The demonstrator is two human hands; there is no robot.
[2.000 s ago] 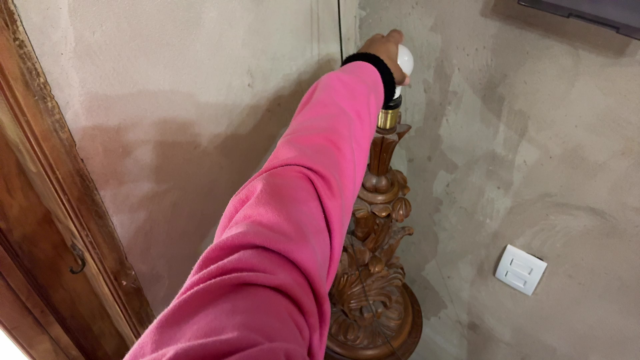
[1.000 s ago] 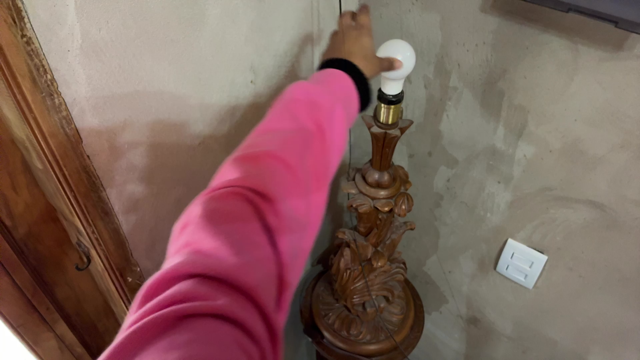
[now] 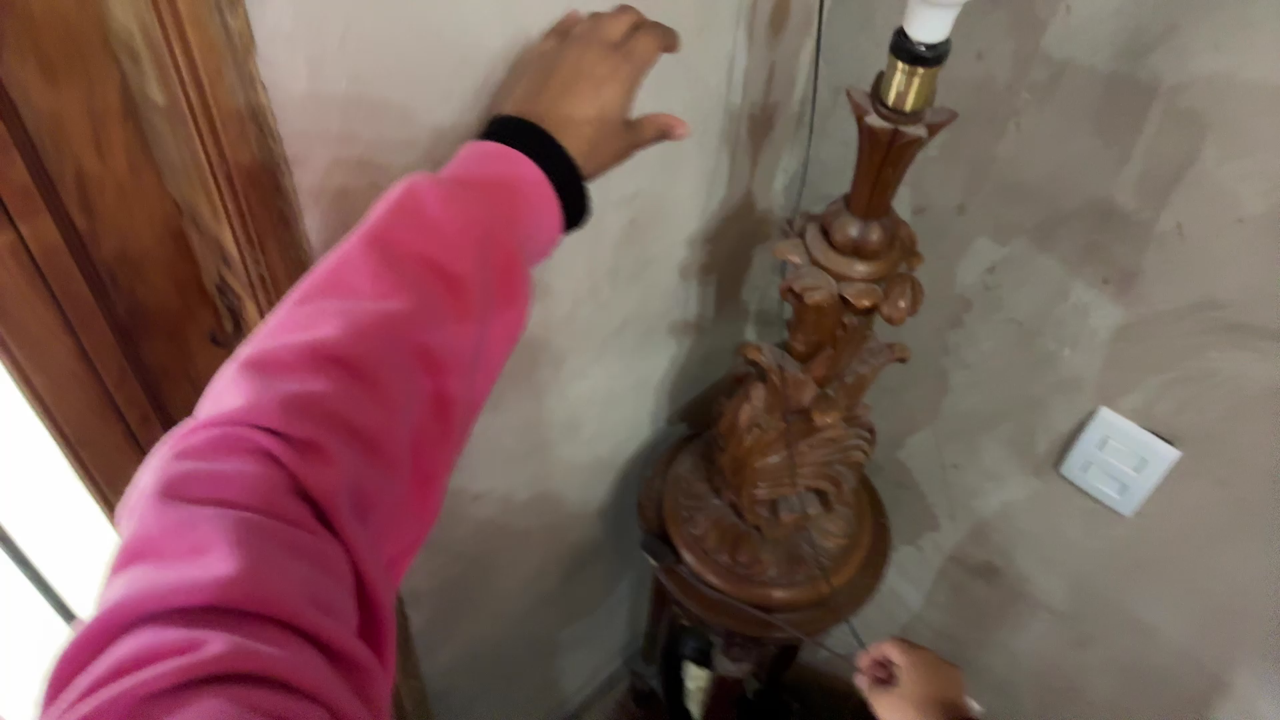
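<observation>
My left hand (image 3: pixel 600 90), in a pink sleeve with a black cuff, is held out near the wall with its fingers apart and nothing in it. To its right stands a carved wooden lamp (image 3: pixel 800 440) with a brass socket (image 3: pixel 910 85). A white light bulb (image 3: pixel 932 18) sits in the socket, its top cut off by the frame edge. Low on the right, my right hand (image 3: pixel 910 680) has its fingers closed on a thin dark cord (image 3: pixel 825 645) that runs across the front of the lamp's round base.
A white wall switch plate (image 3: pixel 1120 460) is on the plastered wall at right. A wooden door frame (image 3: pixel 190 150) stands at left. The lamp rests on a dark wooden stand, with a bottle (image 3: pixel 697 670) below. Another cord (image 3: pixel 812 120) hangs behind the lamp.
My left hand, on the bulb two seconds ago, has let go and moved left. My right hand has come into view at the bottom. The view has shifted down.
</observation>
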